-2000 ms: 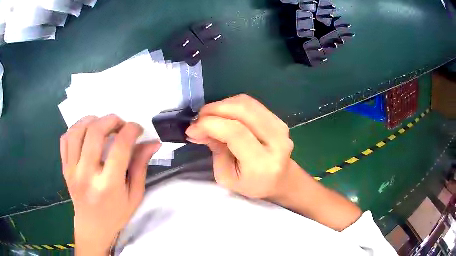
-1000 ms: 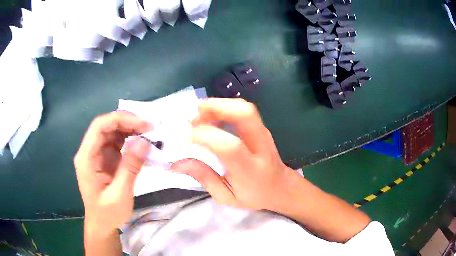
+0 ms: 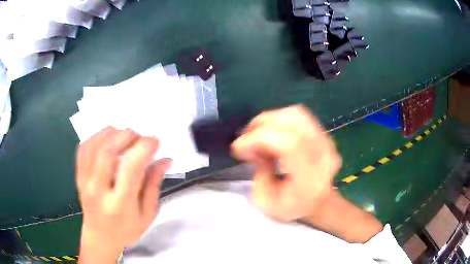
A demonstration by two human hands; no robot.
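Observation:
My right hand (image 3: 288,160) holds a black power adapter (image 3: 219,135) between thumb and fingers, blurred, over the right edge of the bag stack. The adapter's prongs are hidden by my fingers. A fanned stack of flat white bags (image 3: 141,105) lies in front of me, its greyish strip edge on the right. My left hand (image 3: 116,180) rests over the stack's lower left part, fingers curled; whether it pinches a bag is hidden. One loose adapter (image 3: 202,63) with two prongs up lies just beyond the stack.
Several loose black adapters (image 3: 319,36) cluster at the top right of the green mat (image 3: 247,67). Overlapping white bagged adapters (image 3: 44,31) stand at upper left. A red-brown basket (image 3: 417,111) on a blue stool (image 3: 385,114) stands on the floor at right, near brown boxes (image 3: 442,225).
The bag that was between my hands is no longer there. My right hand has moved right and now holds an adapter. Only one of the two nearby loose adapters still lies beyond the stack.

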